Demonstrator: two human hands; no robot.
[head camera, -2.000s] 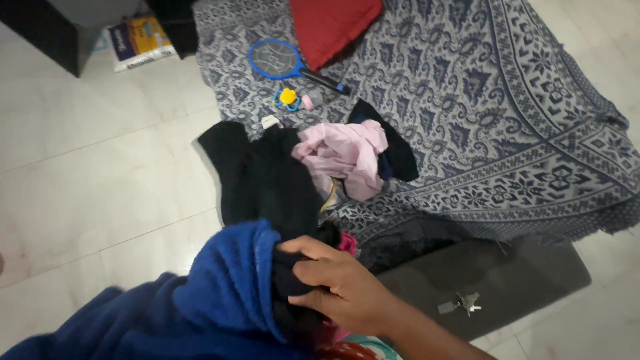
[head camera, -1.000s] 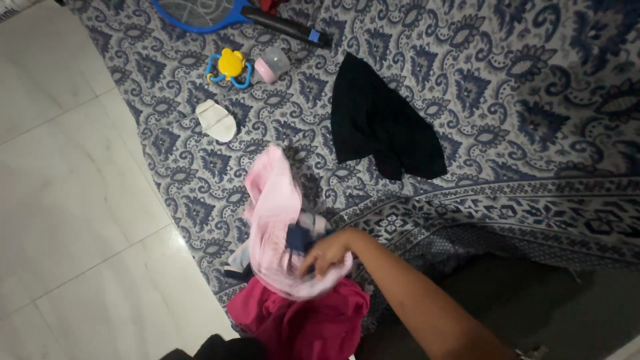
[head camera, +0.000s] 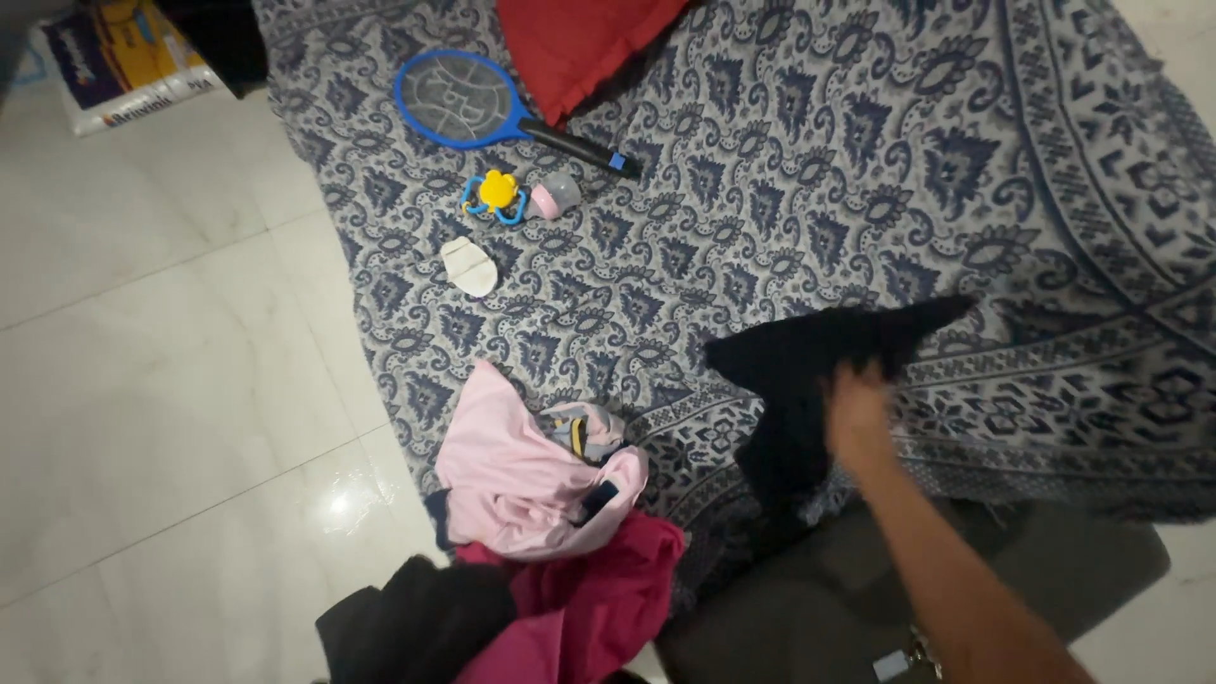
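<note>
My right hand (head camera: 860, 408) comes in from the lower right and holds a black cloth garment (head camera: 807, 356) at its lower edge, over the patterned bedspread (head camera: 950, 171); the fingertips are blurred and partly hidden in the cloth. Left of it lies a crumpled pink garment (head camera: 518, 475), with a small grey and yellow cloth (head camera: 584, 427) beside its upper right part. Magenta cloth (head camera: 617, 589) lies below the pink garment, and a black cloth (head camera: 413, 617) overlaps it at the bottom edge. My left hand is not in view.
A blue electric swatter racket (head camera: 461, 100), a yellow and blue baby toy (head camera: 498, 193), a small pink-capped bottle (head camera: 554, 196), a white baby mitten (head camera: 469, 267) and a red cloth (head camera: 579, 47) lie on the bedspread. Keys (head camera: 917, 655) rest on a dark surface (head camera: 1064, 570). A printed bag (head camera: 123, 57) stands upper left.
My right hand has left the pink garment and moved right to the black garment, which is now gripped and shaped differently. The blue towel cloth seen two seconds ago is out of view.
</note>
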